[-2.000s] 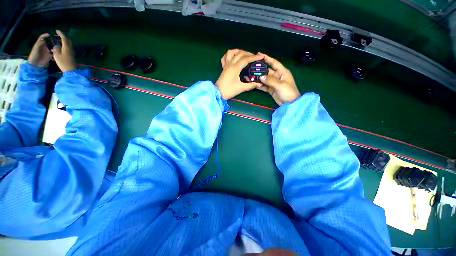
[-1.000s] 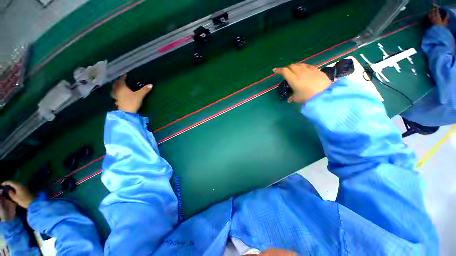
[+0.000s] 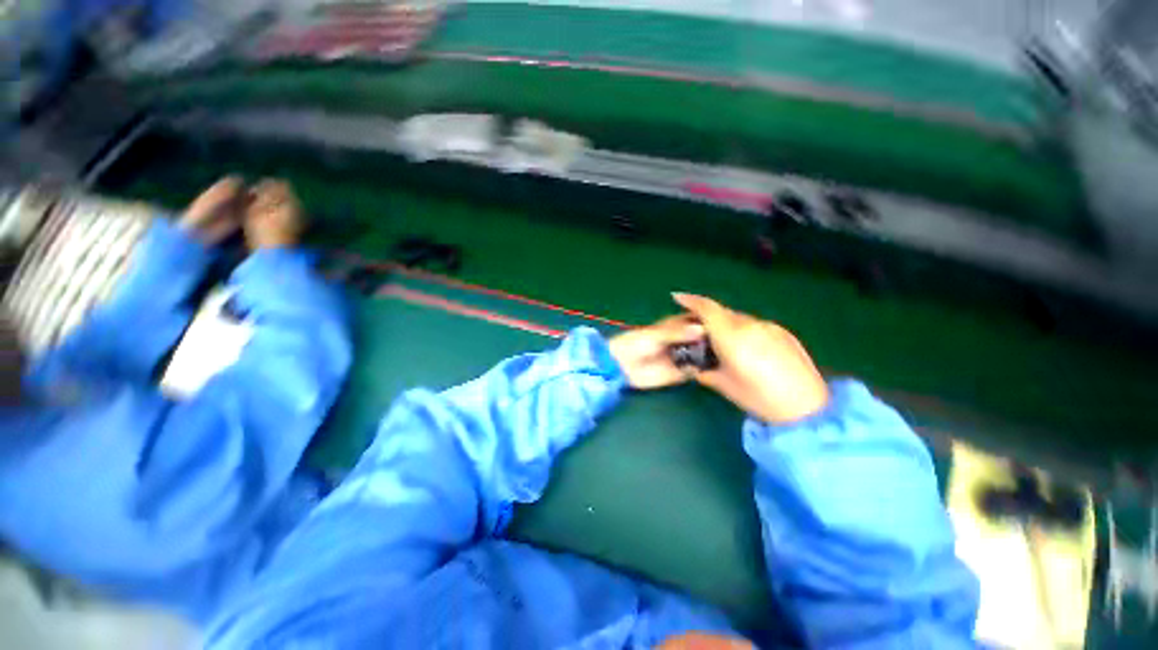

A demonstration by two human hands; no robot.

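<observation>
The frame is blurred. A small black unit (image 3: 693,354) is held between my two hands above the near edge of the dark green conveyor. My left hand (image 3: 654,353) holds it from the left with the fingers around its side. My right hand (image 3: 759,361) is on its right, the thumb side over it, and hides part of it. The unit's face cannot be made out.
Black units (image 3: 429,254) lie on the belt at left, and a small one (image 3: 624,226) lies farther back. A metal rail (image 3: 635,170) runs behind. Black stacked parts (image 3: 1031,500) sit on a yellow sheet (image 3: 997,578) at right. A neighbour's hands (image 3: 249,213) are at left.
The view has swung round. My left hand has come in from the far belt and my right hand from the stacked parts; they are now together around a black unit.
</observation>
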